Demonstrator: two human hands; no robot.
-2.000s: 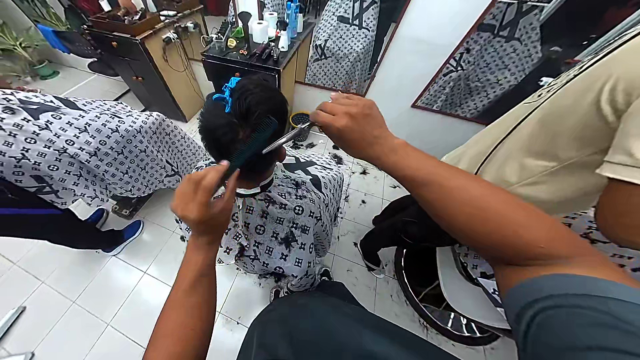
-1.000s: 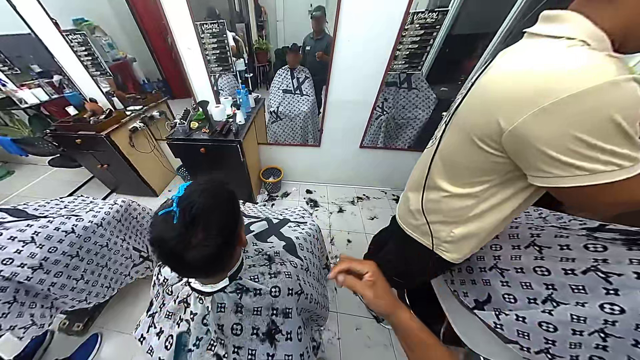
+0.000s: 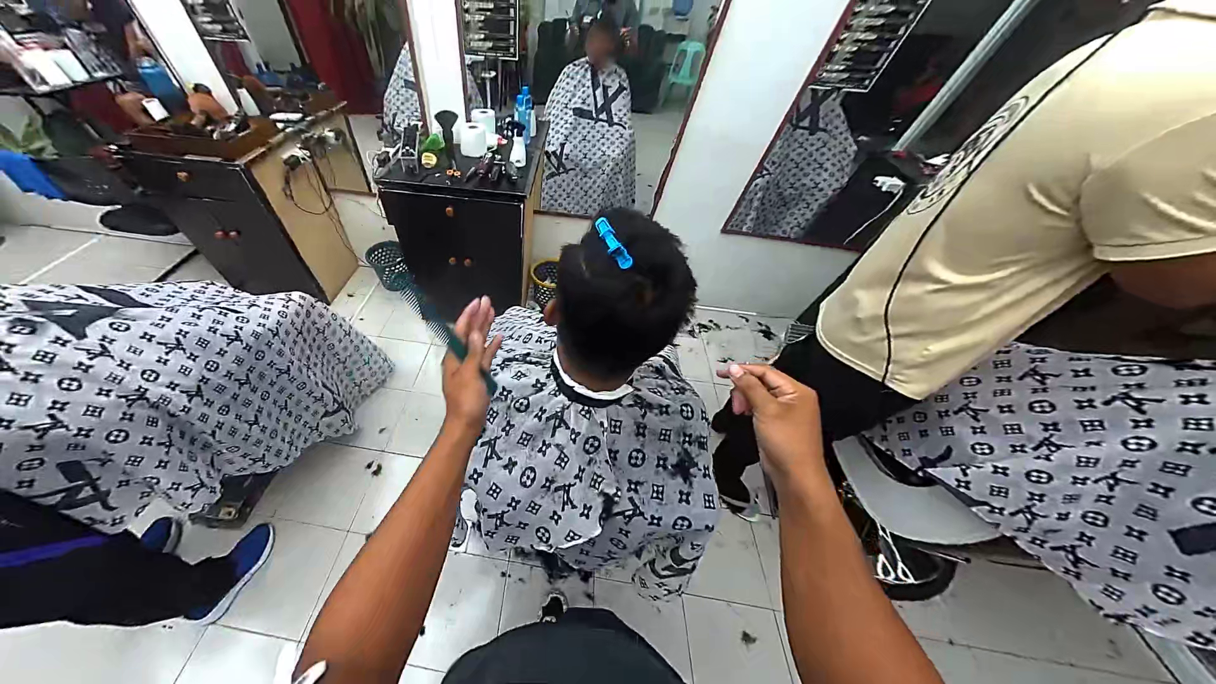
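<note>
A seated person's head of dark hair [image 3: 627, 294] is in the middle, with a blue hair clip [image 3: 614, 243] on top. A white neck strip [image 3: 591, 390] circles the neck above a patterned barber cape [image 3: 579, 465]. My left hand [image 3: 467, 366], left of the head, holds a dark green comb [image 3: 437, 325] under the thumb, its teeth end pointing up and left. My right hand [image 3: 781, 410] is raised to the right of the cape, fingers curled and thumb near the index finger; whether something small is inside cannot be seen.
A black cabinet [image 3: 456, 233] with bottles and clippers stands ahead, under wall mirrors. At right a co-worker in a beige shirt [image 3: 997, 209] leans over another caped person. A caped person [image 3: 180, 380] sits at left. Hair clippings lie on the tiled floor.
Two seconds ago both hands were at the hair with comb and scissors; now they are apart on either side of the head. My left hand has come back into view since one second ago.
</note>
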